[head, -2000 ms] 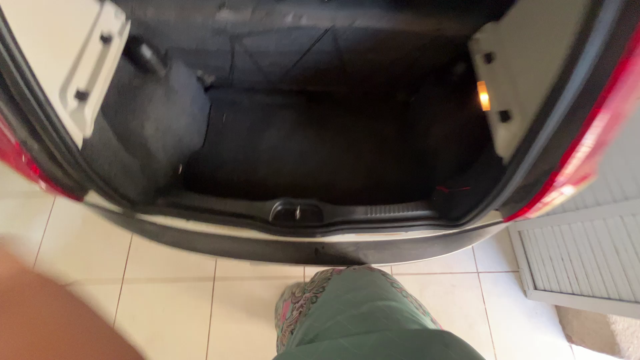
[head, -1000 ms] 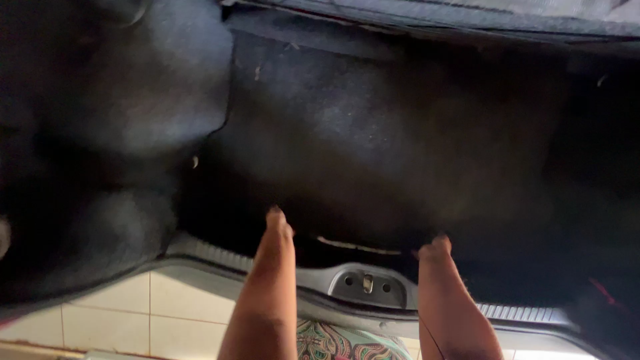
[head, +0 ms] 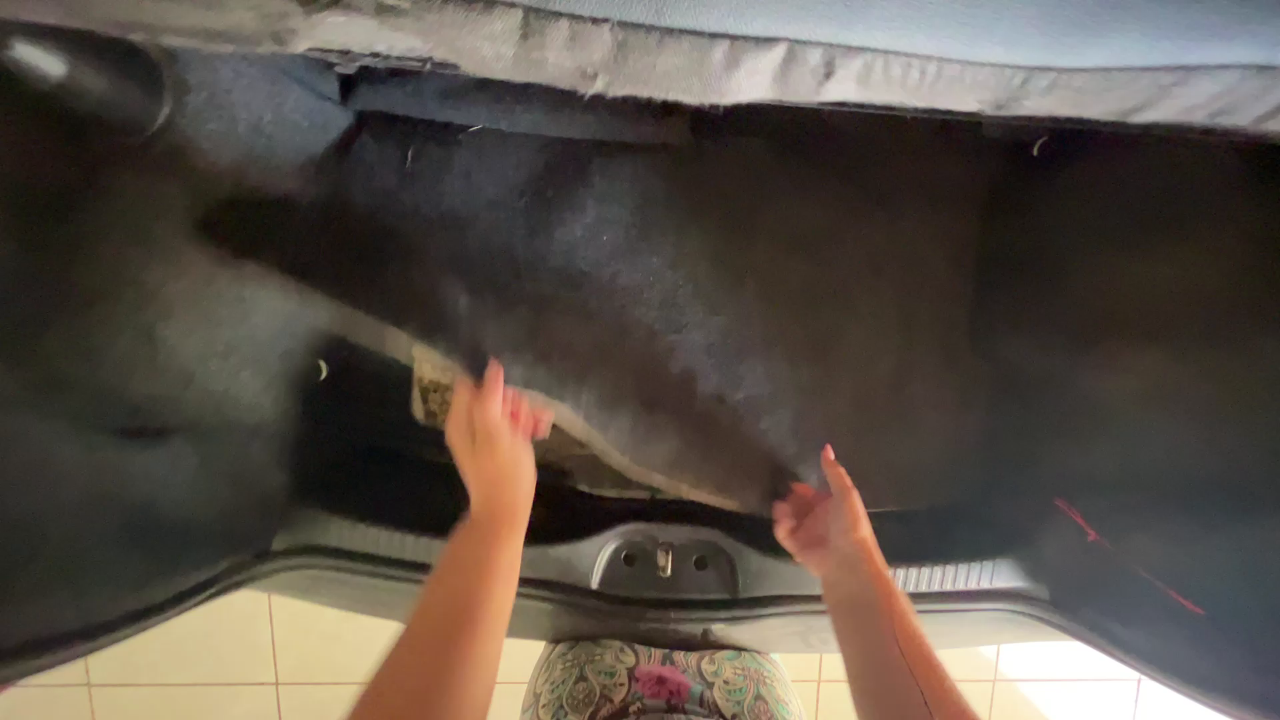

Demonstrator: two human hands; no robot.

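The dark carpeted floor panel of a car boot (head: 640,290) has its near edge raised, higher at the left than at the right. My left hand (head: 495,430) grips that edge left of centre, thumb on top and fingers under it. Farther right, my right hand (head: 825,515) holds the same edge lower down, close to the sill. Under the raised part shows a dark gap, and a pale patterned piece (head: 433,388) sits beside my left hand. What lies deeper below the panel is hidden.
Nearest me runs the boot sill (head: 380,540) with its metal latch striker (head: 665,560). A seat back (head: 800,60) borders the far side. A red string (head: 1090,530) lies at the right. Carpeted side trim (head: 130,430) stands at the left.
The panel's near edge has risen, most at the left. My left hand has moved up and away from the sill with it. Two seconds ago the panel lay flat.
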